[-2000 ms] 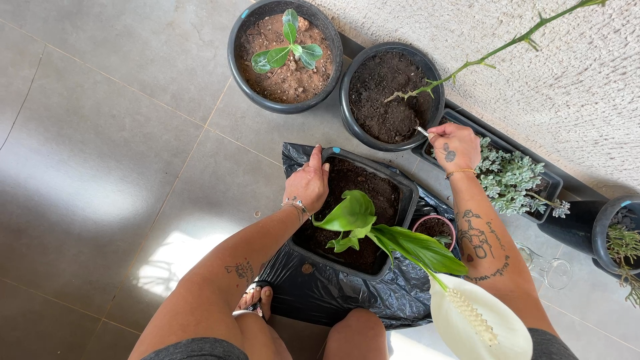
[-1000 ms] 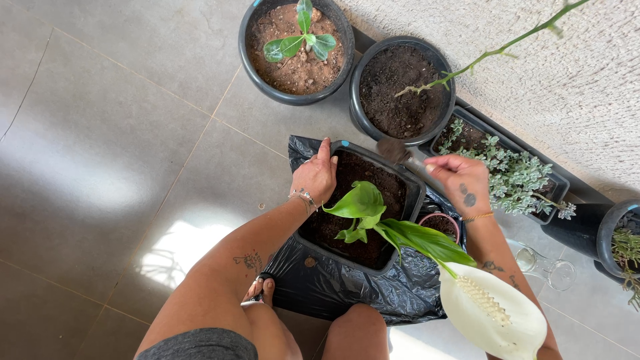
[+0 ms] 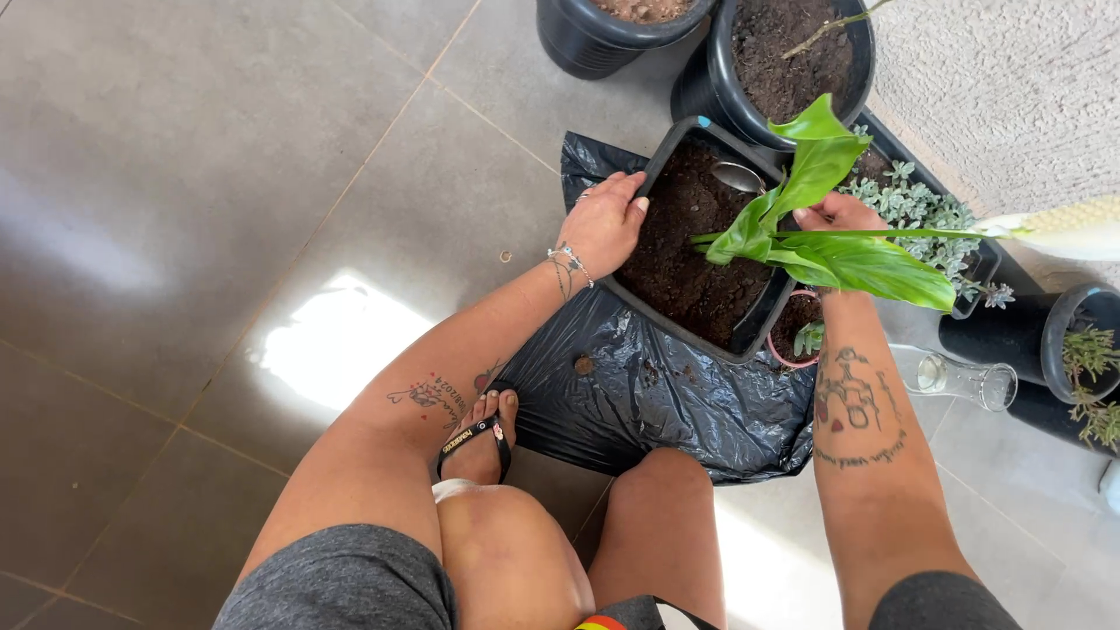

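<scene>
A peace lily (image 3: pixel 831 254) with green leaves and a white flower leans to the right out of a black square plastic planter (image 3: pixel 678 328) of dark soil (image 3: pixel 691 271). My left hand (image 3: pixel 605 223) grips the planter's left rim, thumb at the inner edge. On the right, my right hand (image 3: pixel 836 214) is closed on a metal spoon, partly hidden by the leaves. The spoon's bowl (image 3: pixel 738 177) rests over the soil near the upper right of the planter. A small pink-rimmed pot (image 3: pixel 796 337) with a succulent stands against the planter's right side.
Under the planter lies a black plastic bag (image 3: pixel 630 376). Above stand a round pot with a bare stem (image 3: pixel 726 79) and a pot of reddish soil (image 3: pixel 604 39). A trough of succulents (image 3: pixel 927 219), a glass vessel (image 3: pixel 971 381) and another potted plant (image 3: pixel 1059 332) are to the right.
My right hand has moved with the spoon from the round pot to the square planter. Soil showed on the spoon one second ago. The view has shifted, and the lily now points right.
</scene>
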